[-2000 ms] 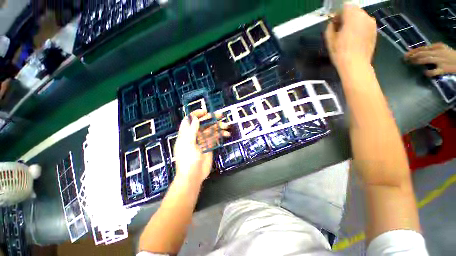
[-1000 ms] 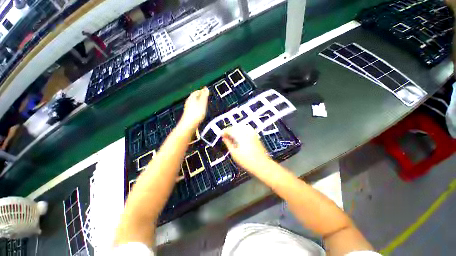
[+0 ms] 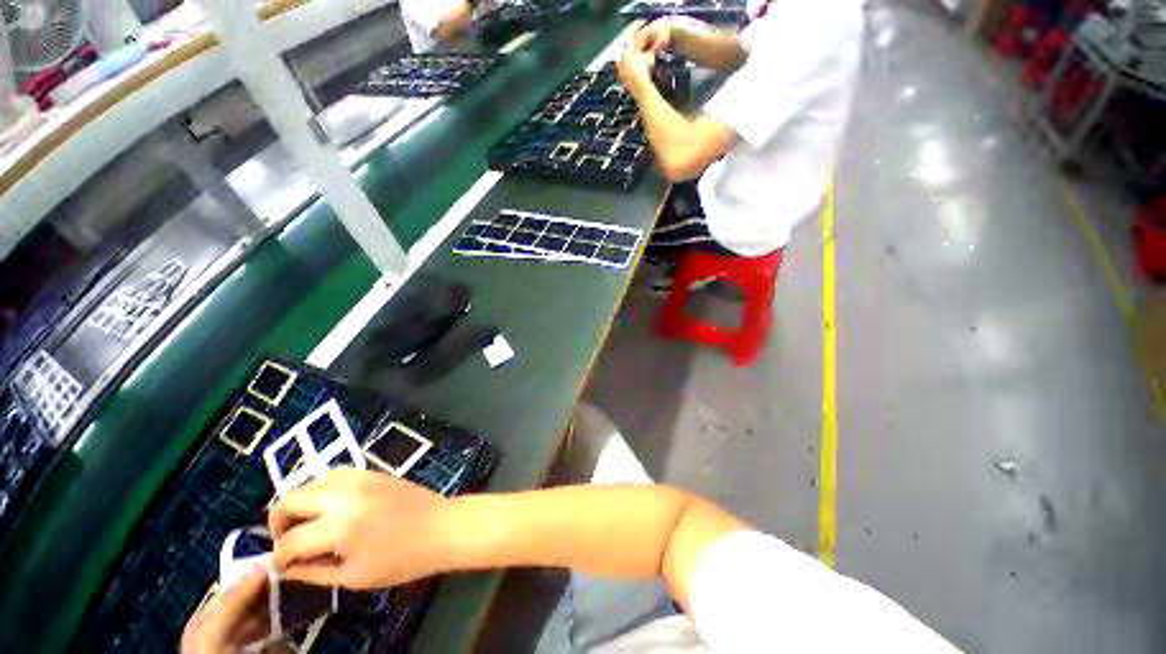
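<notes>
A white lens carrier sheet (image 3: 315,450) lies slantwise over the black phone tray (image 3: 476,463), which is cut off at the lower left. Its lower end bends up near my hands. My right hand (image 3: 352,526) is over the sheet, fingers curled and pinched at its lower part. My left hand (image 3: 233,616) is below it, cut off by the bottom edge and blurred; its fingers are by the bent white strip, and its grip is unclear. Phones with pale rectangular outlines show beyond the sheet, one at the tray's far end (image 3: 271,381) and one to the right (image 3: 396,447).
A dark crumpled clump (image 3: 428,317) and a small white card (image 3: 497,350) lie beyond the tray. Farther along are lens sheets (image 3: 550,239) and another phone tray (image 3: 575,134). A person in white (image 3: 780,128) works there, near a red stool (image 3: 722,300). A white post (image 3: 320,166) stands left.
The view has swung right and along the line, bringing the other worker into sight. The sheet now bends at its lower end, and my hands are close together at the lower left.
</notes>
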